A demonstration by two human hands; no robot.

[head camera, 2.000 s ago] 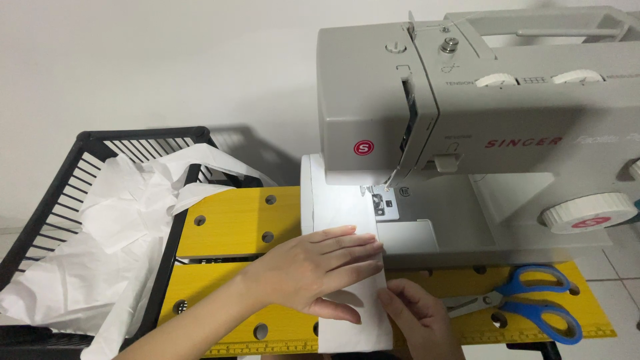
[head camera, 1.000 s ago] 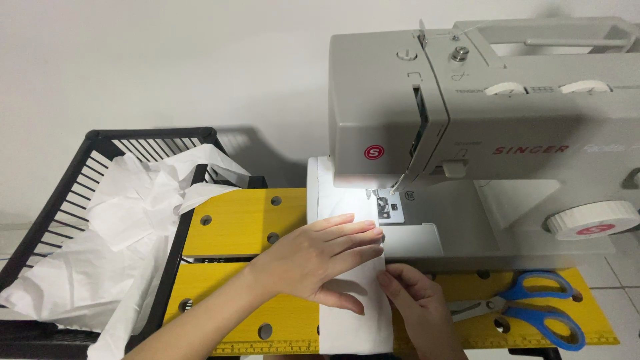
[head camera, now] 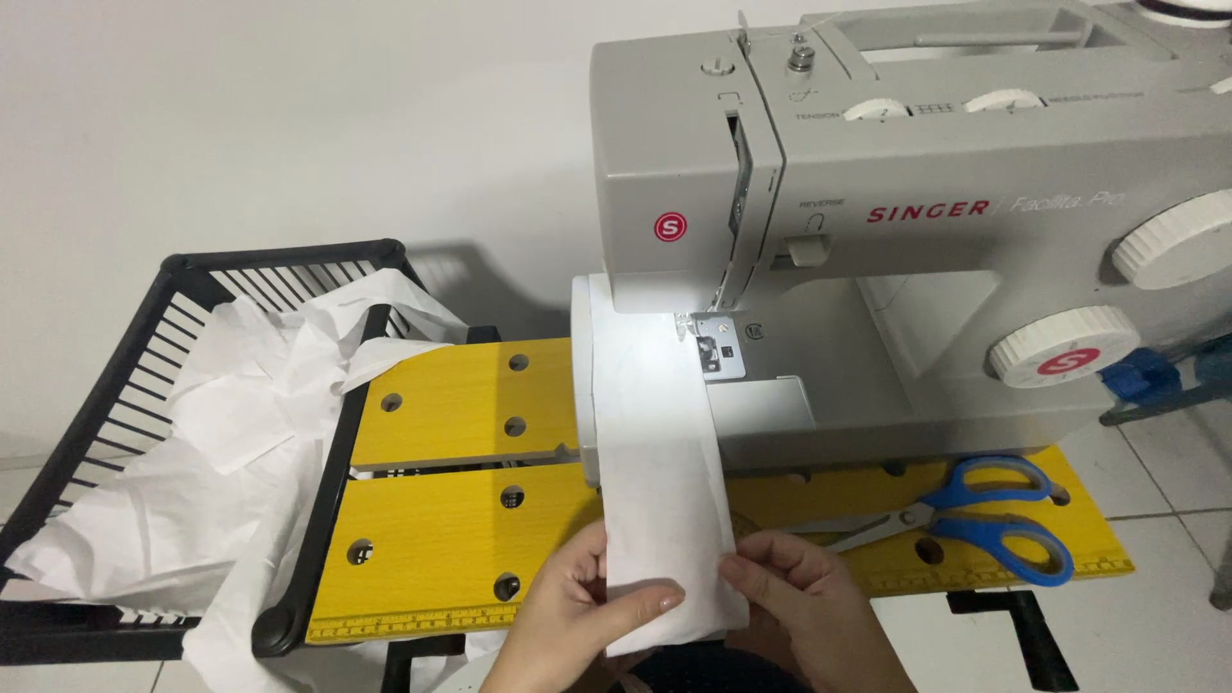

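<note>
A folded strip of white fabric [head camera: 664, 500] runs from under the presser foot area of the grey Singer sewing machine [head camera: 674, 164] toward me, over the machine's free arm. Near its close end, my left hand [head camera: 577, 611] holds the left edge, thumb on top and fingers beneath. My right hand [head camera: 799, 597] pinches the right edge between thumb and fingers. The fabric's right edge lies beside the metal needle plate [head camera: 722, 346], lit by the machine's lamp. The needle itself is too small to make out.
The machine stands on a yellow workbench top [head camera: 433, 539] with round holes and a ruler edge. Blue-handled scissors [head camera: 1001, 539] lie at the right, blades pointing left toward my right hand. A black basket [head camera: 279, 255] at the left holds crumpled white fabric [head camera: 231, 404]. A wall is behind.
My left hand has moved from on top of the fabric near the presser foot down to the strip's close end. My right hand still pinches the right edge.
</note>
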